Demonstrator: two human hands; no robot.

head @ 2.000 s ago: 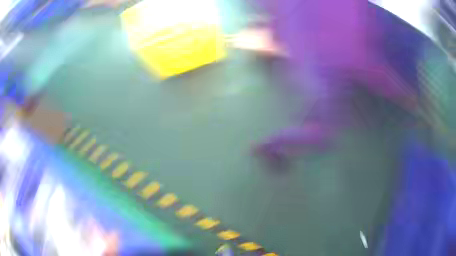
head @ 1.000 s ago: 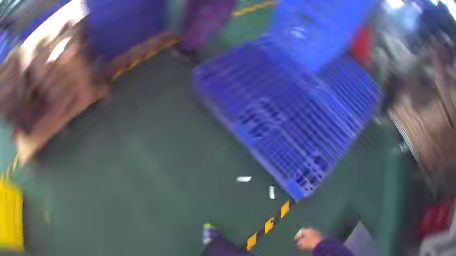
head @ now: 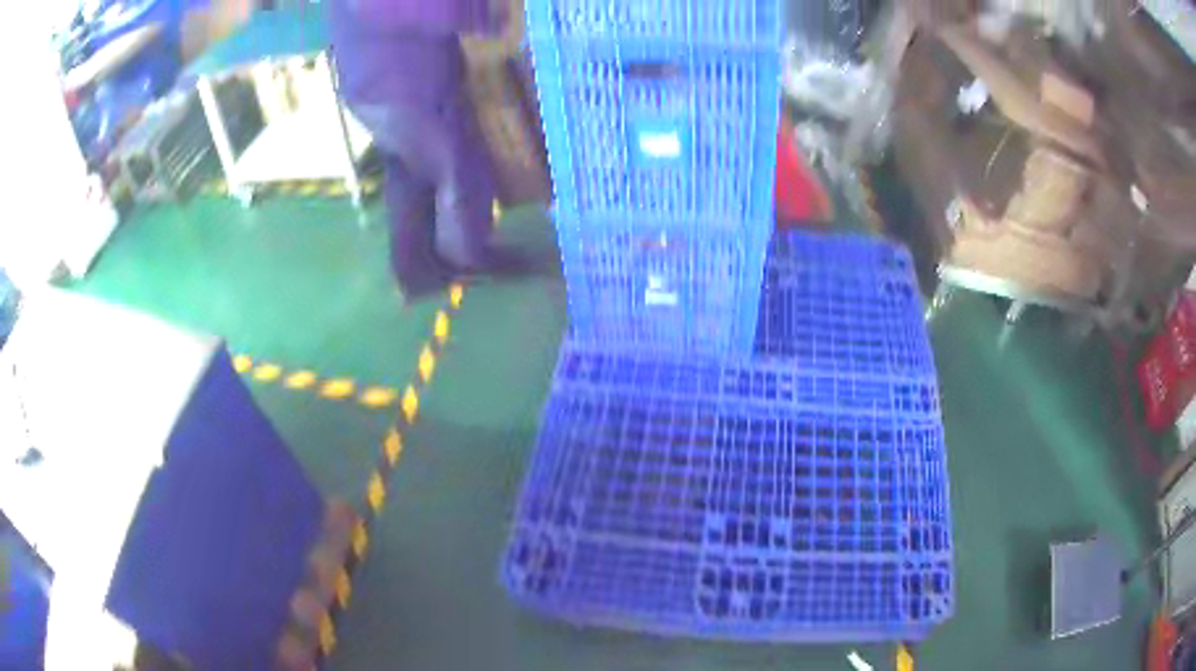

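A stack of light blue slotted crates (head: 662, 197) stands on the back part of a blue plastic pallet (head: 735, 485). The crates carry small white labels and the stack's top is cut off by the upper edge. The pallet's front part is bare open grid. Neither of my hands is in the picture.
A person in purple and dark clothes (head: 426, 144) stands behind the stack, to the left. A white-topped blue box (head: 217, 524) is at the lower left. Cardboard (head: 1036, 230) is piled at the right. A small grey square plate (head: 1086, 590) lies at the lower right. A white table (head: 295, 144) stands further back.
The view has turned and now faces the pallet and the crate stack more squarely. The hand and the foot seen at the lower edge a second ago are out of the picture.
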